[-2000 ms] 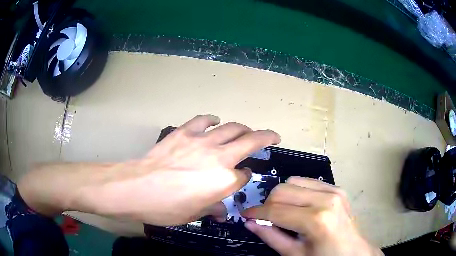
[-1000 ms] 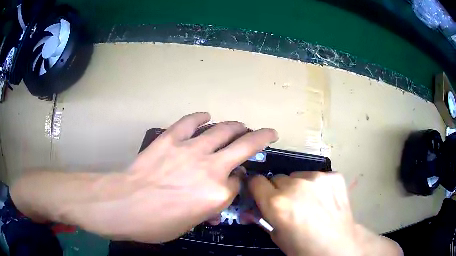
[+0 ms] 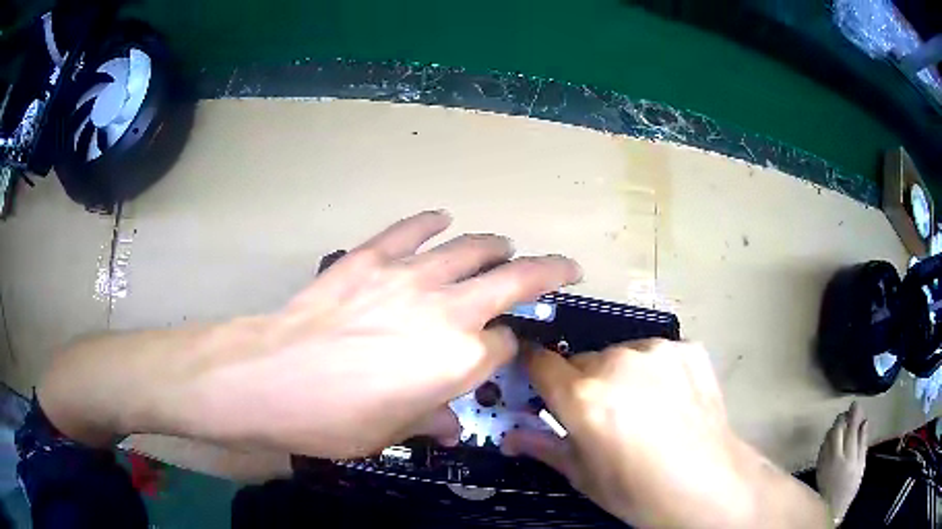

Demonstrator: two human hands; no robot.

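Note:
A black housing (image 3: 620, 322) lies on the bench in front of me, partly hidden under both hands. A flat whitish toothed gear (image 3: 483, 422) with a dark centre sits inside it. My left hand (image 3: 403, 331) reaches across the housing's left part, its thumb at the gear's left edge and its other fingers spread over the far edge. My right hand (image 3: 620, 413) is at the gear's right side, thumb and index finger around a small white piece (image 3: 552, 422). How firmly the fingers press is hidden.
A round black fan head with white blades (image 3: 112, 103) stands at the far left. Black round units (image 3: 862, 329) stand at the right. Another person's hand (image 3: 845, 455) is at the lower right. A small brown carton (image 3: 909, 201) is at the right edge.
My right hand has moved up from the gear's lower right to its right side, with the white piece. The gear's dark centre shows again. Another person's hand has appeared at the lower right.

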